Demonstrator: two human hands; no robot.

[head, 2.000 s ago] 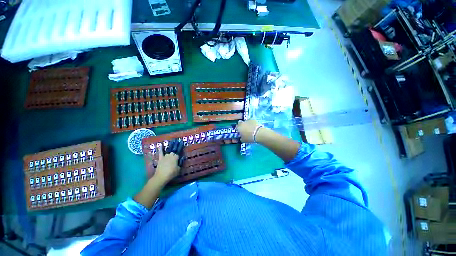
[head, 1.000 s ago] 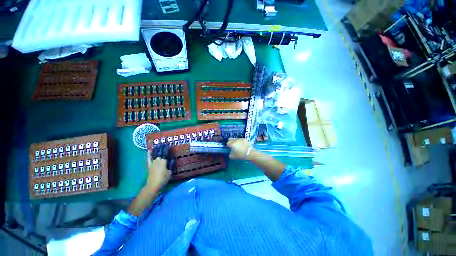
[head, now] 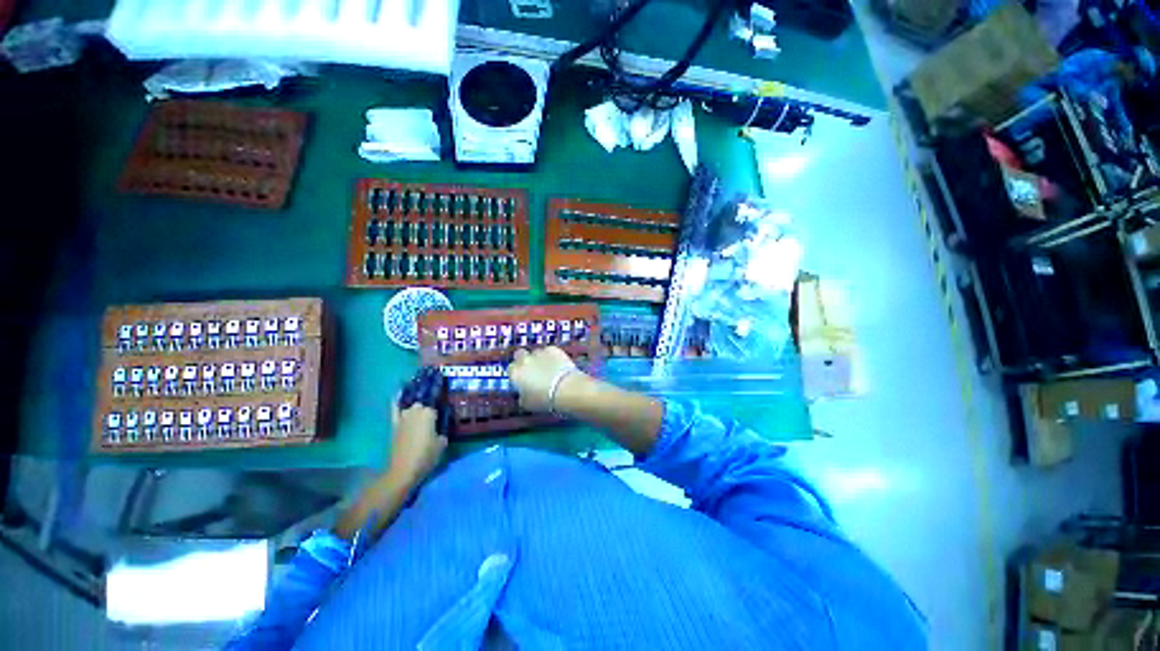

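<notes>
The reddish-brown fixture board [head: 588, 318] lies in front of me, its top row filled with small silver-white parts [head: 509, 333]. A silvery line of small parts [head: 476, 373] lies along its middle row; the lower row looks dark. My left hand [head: 420, 417], with black coverings on the fingertips, is at the board's left edge; its fingertips are too dark to show a grip. My right hand [head: 541, 378] is over the middle row at the right end of the silvery line, fingers bent down. Whether it holds anything is hidden.
A pale round dish [head: 417, 317] touches the board's upper left. A loaded board stack [head: 216, 312] is at left. Boards with dark parts [head: 439, 281] [head: 613, 229] and a bare-looking board [head: 216, 153] lie behind. Plastic bags [head: 751, 286] and clear tubes [head: 712, 379] are at right.
My right hand has moved left from the board's right side to over its middle row. The long strip it held is no longer clearly visible. The top row stays filled; the view has shifted.
</notes>
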